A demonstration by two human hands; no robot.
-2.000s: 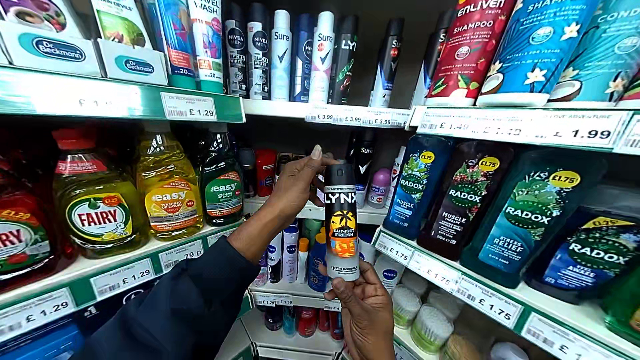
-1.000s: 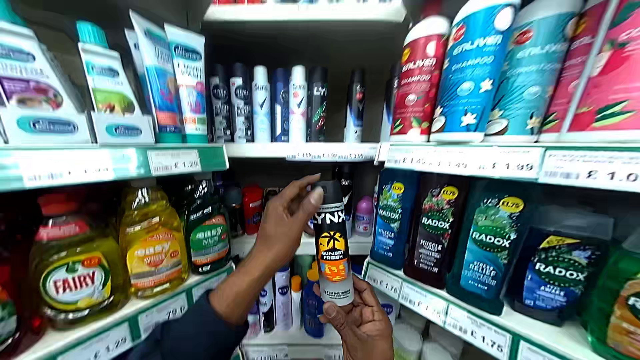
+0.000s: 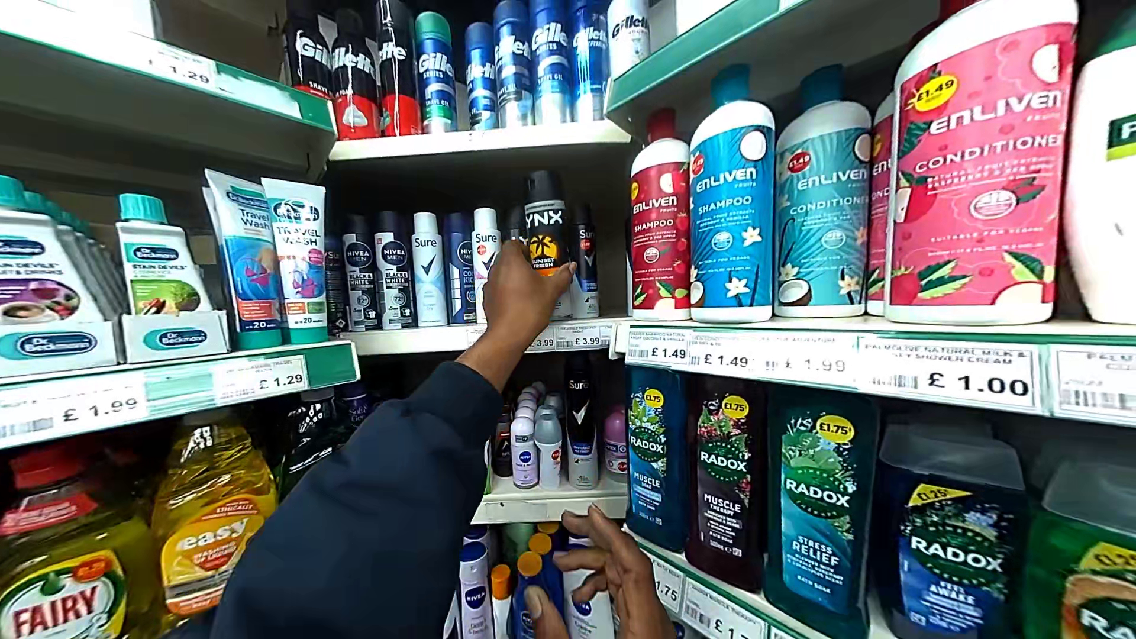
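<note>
My left hand [image 3: 524, 288] is closed around a Lynx spray can [image 3: 544, 217] with a black cap and an orange palm-tree design. It holds the can upright at the middle shelf of the corner, between a white Sure can [image 3: 485, 257] on the left and a dark Sure can [image 3: 586, 266] on the right. Whether the can's base rests on the shelf is hidden. My right hand [image 3: 612, 577] is lower down, fingers apart and holding nothing, in front of Nivea bottles [image 3: 475, 590] and orange-capped bottles [image 3: 531, 568].
Enliven shampoo bottles [image 3: 732, 213] line the right shelf [image 3: 799, 355], above Radox bottles [image 3: 818, 506]. Gillette cans [image 3: 513, 67] stand overhead. Travel wash tubes [image 3: 297, 257] and washing-up liquid bottles [image 3: 213, 524] are at the left. Roll-on deodorants [image 3: 537, 439] stand below my left hand.
My left hand has moved up to the middle shelf with the Lynx can. My right hand, which was on the can's lower part, has let go. The view has tilted up.
</note>
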